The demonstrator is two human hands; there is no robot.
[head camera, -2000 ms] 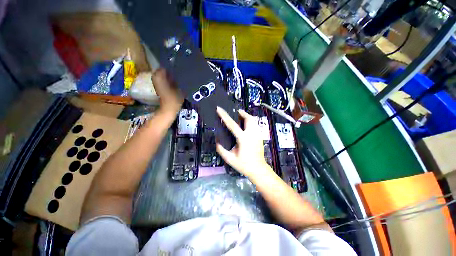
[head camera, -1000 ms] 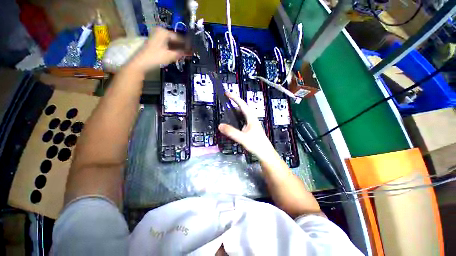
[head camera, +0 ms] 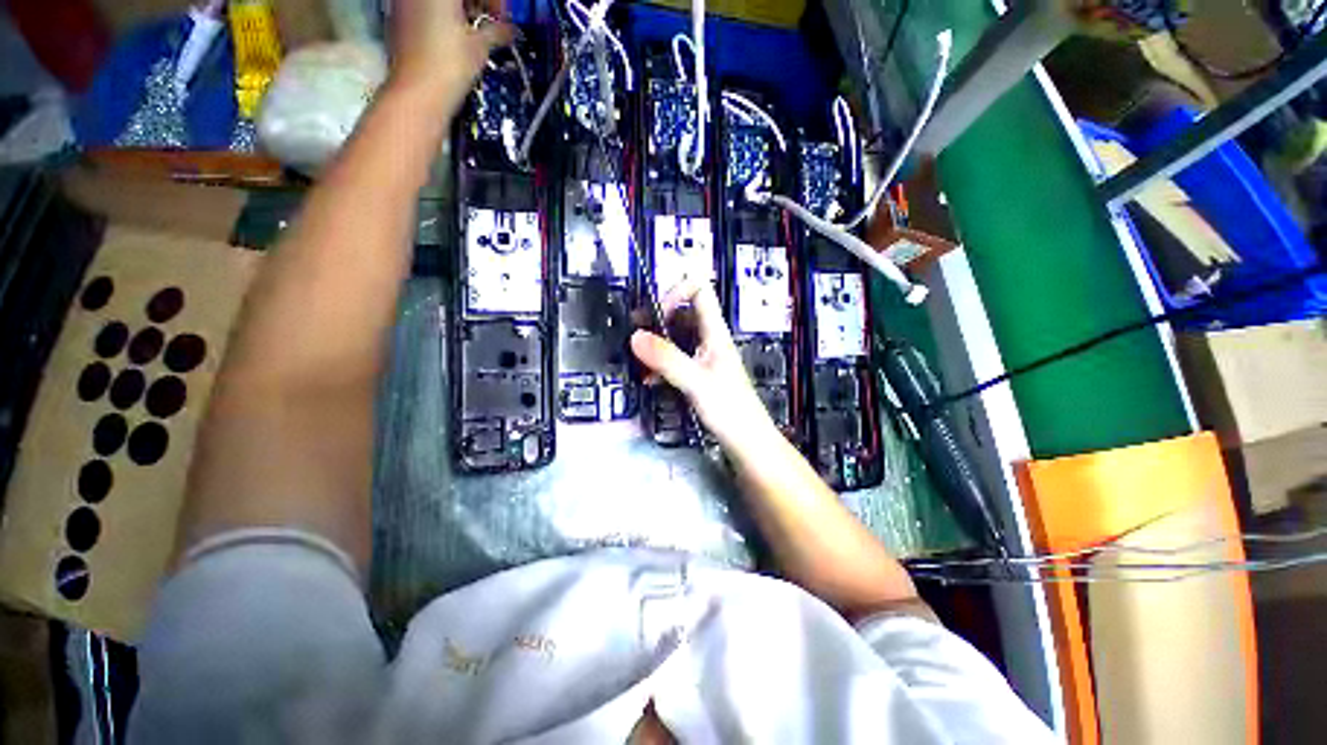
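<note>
Several long black housings (head camera: 504, 364) lie side by side with open insides, silver inner plates, blue-black circuit boards at the far ends and white cables (head camera: 699, 88). My right hand (head camera: 696, 349) is over the middle housings, with thumb and fingers around the near end of a thin dark strip, which looks like a black plate (head camera: 636, 240) seen edge-on, standing above the second and third housings from the left. My left hand (head camera: 437, 44) is at the top edge, partly cut off and blurred, by the far end of the leftmost housing; its grip is unclear.
Tan card (head camera: 160, 422) with dark round spots lies left. A pale bundle (head camera: 317, 105) and a blue tray of small parts (head camera: 153, 95) are far left. A dark corded tool (head camera: 939, 437) lies right of the housings, beside a small carton (head camera: 914, 218) and the green line (head camera: 1106, 393).
The black plate has swung from broad side in view to edge-on, lower over the housings. My left hand has moved up and away to the far end. The view has shifted nearer the housings.
</note>
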